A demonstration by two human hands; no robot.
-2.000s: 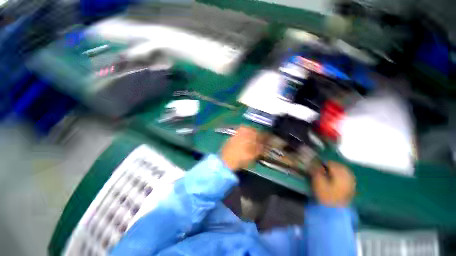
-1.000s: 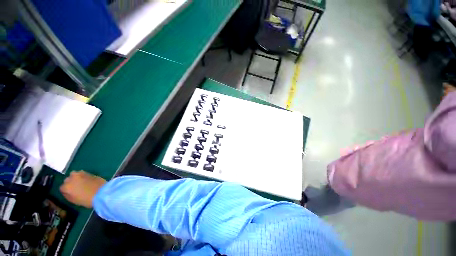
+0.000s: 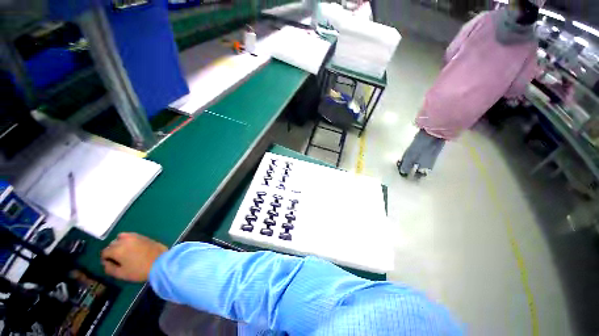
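Observation:
My right hand [image 3: 133, 257] rests at the bench edge beside the fixture, its fingers curled; whether it holds anything cannot be told. The fixture's black frame [image 3: 33, 289] is at the lower left, dark and partly cut off, with its brown-gold base plate [image 3: 84, 303] just below my hand. A white foam tray [image 3: 335, 210] lies on a green surface to the right, with rows of small dark modules [image 3: 257, 211] in its left part. My left hand is out of the picture.
An open paper stack with a pen [image 3: 98, 180] lies behind the fixture, near a blue box [image 3: 20, 213]. The green bench [image 3: 217, 147] runs away to stacked white foam [image 3: 361, 42]. A stool [image 3: 328, 134] stands beyond the tray. A person in pink [image 3: 469, 75] is in the aisle.
Over two seconds the view has swung right from the fixture and both hands. Since one second ago it has tilted up, and the person in pink appears farther away. My right hand stays beside the fixture.

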